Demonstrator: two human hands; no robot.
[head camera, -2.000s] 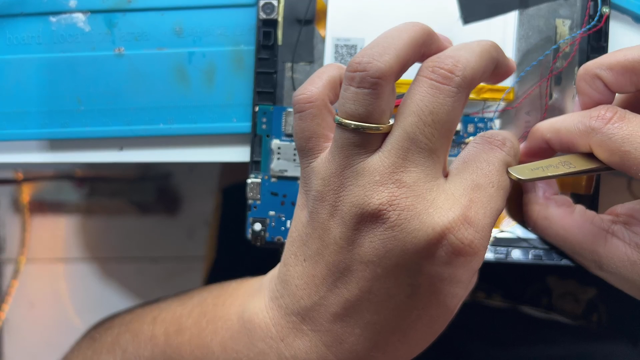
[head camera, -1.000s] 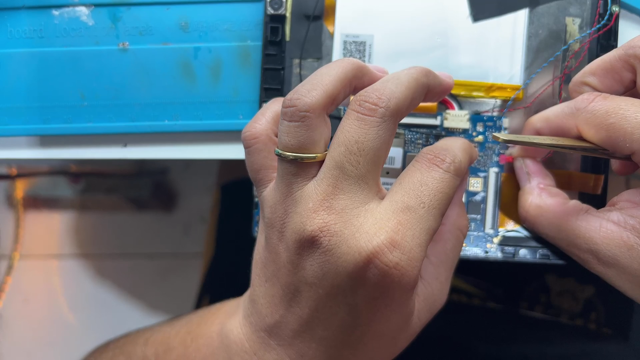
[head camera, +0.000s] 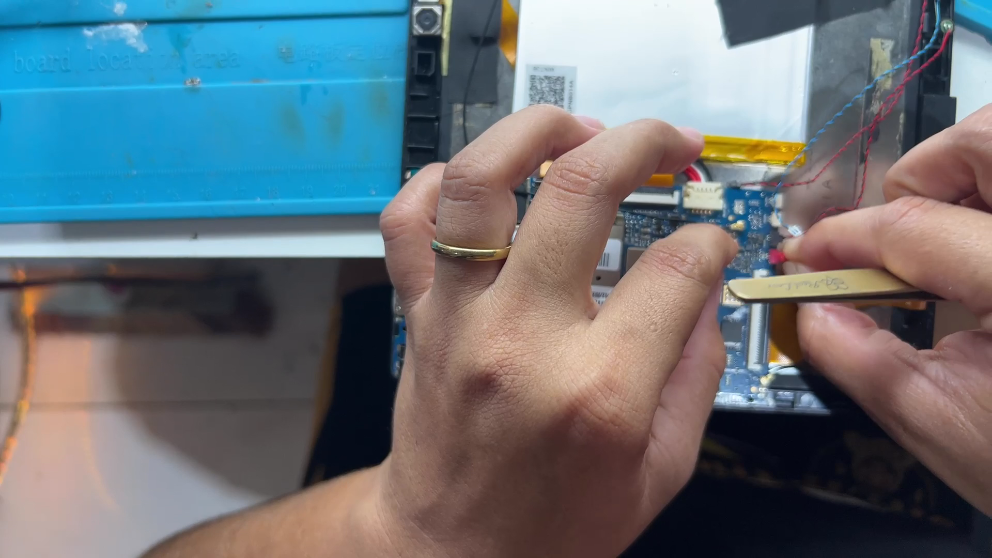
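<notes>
My left hand (head camera: 535, 333), with a ring on one finger, spreads over the blue circuit board (head camera: 744, 310) of an opened device; nothing shows in its fingers, and the thumb side is partly hidden. At the right edge my right hand (head camera: 907, 256) holds gold-coloured tweezers (head camera: 829, 285), whose blunt end points left over the board. Its fingertips are at a small red piece (head camera: 776, 256) by the board's right edge. A white connector (head camera: 703, 197) sits above the left index finger. Twisted red and blue wires (head camera: 860, 116) run down toward the right fingertips.
Above the board lies a silver-white battery pack (head camera: 666, 70) with yellow tape (head camera: 752, 150) along its lower edge. A blue work mat (head camera: 201, 116) is at the upper left. A small camera module (head camera: 427, 19) sits in the device's black frame. A cable (head camera: 27, 341) lies far left.
My left hand has shifted left from two seconds ago, and more of the board shows beside it. The tweezers, nearly edge-on a second ago, now show their flat side.
</notes>
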